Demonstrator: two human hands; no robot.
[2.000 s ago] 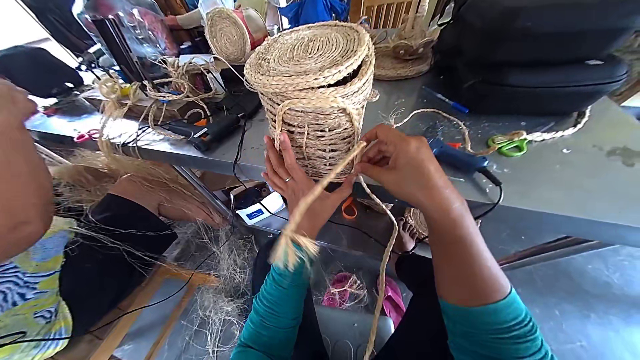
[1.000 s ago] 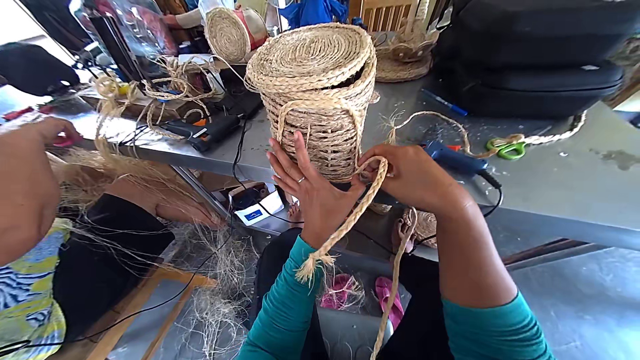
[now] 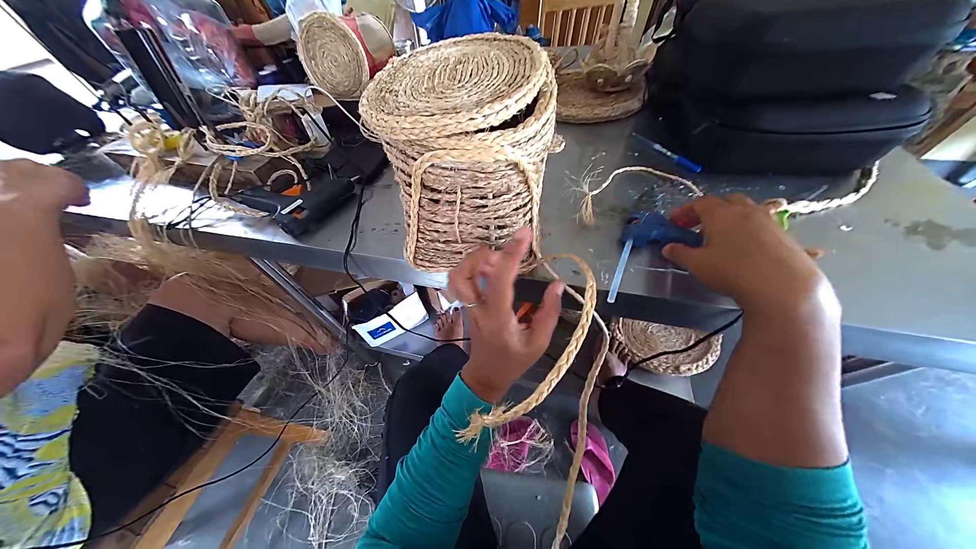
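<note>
A lidded basket of braided natural fibre (image 3: 465,183) stands at the metal table's front edge, its lid slightly askew. My left hand (image 3: 499,313) is just below and in front of it, fingers spread, holding nothing. A braided fibre cord (image 3: 583,313) loops down from the basket's lower right side past my left hand to a frayed end, and a thinner twisted cord (image 3: 583,427) hangs beside it. To the right, my right hand (image 3: 740,244) grips a blue hot glue gun (image 3: 656,229) with a glue stick jutting from it, low over the table.
Black bags (image 3: 793,91), a blue pen (image 3: 667,152) and a frayed cord (image 3: 648,171) lie on the right. A black glue gun (image 3: 305,202) and tangled braids (image 3: 252,137) are at left. Another person's arm (image 3: 30,267) reaches in. A woven disc (image 3: 671,347) is under the table.
My right hand has left the cord at the basket's base and moved right to the blue glue gun, taking hold of it. My left hand has come down off the basket's side.
</note>
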